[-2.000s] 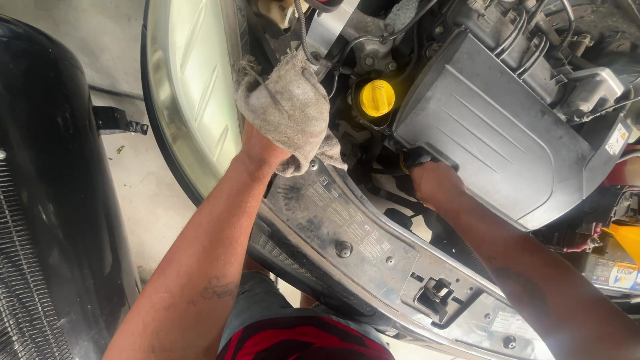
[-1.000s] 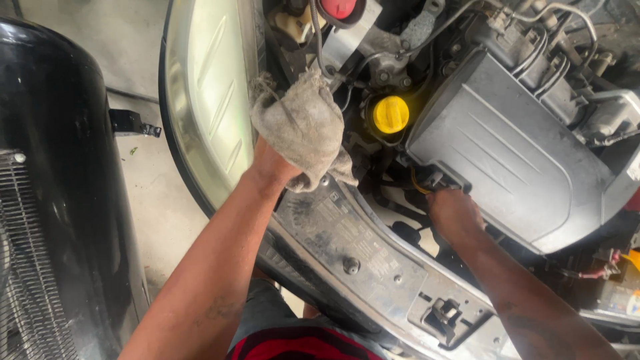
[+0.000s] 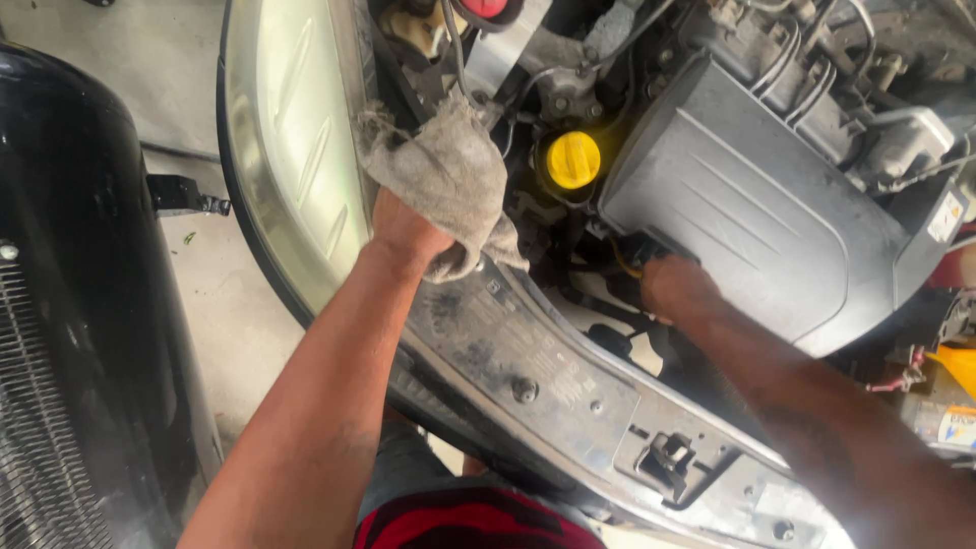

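Observation:
A frayed grey-beige cloth (image 3: pixel 450 171) covers most of my left hand (image 3: pixel 408 225), which rests over the edge between the headlight (image 3: pixel 297 137) and the front cross panel (image 3: pixel 518 358). The fingers are hidden beneath the cloth, but it is bunched in their grasp. My right hand (image 3: pixel 675 286) reaches down at the lower edge of the grey plastic engine cover (image 3: pixel 755 198), beside a dark part and a thin yellow wire. Its fingertips are out of sight, so I cannot tell what they hold. Between and above my hands sits a yellow filler cap (image 3: pixel 573 160).
A black bumper (image 3: pixel 84 191) with a mesh grille lies at the left on the pale floor (image 3: pixel 236 335). The hood latch (image 3: pixel 671 457) sits in the front panel. A red cap (image 3: pixel 485 6) is at the top, and an orange-yellow object (image 3: pixel 957 366) is at the right edge.
The view has shifted somewhat. My left hand keeps the cloth near the headlight, and my right hand remains at the engine cover's lower edge.

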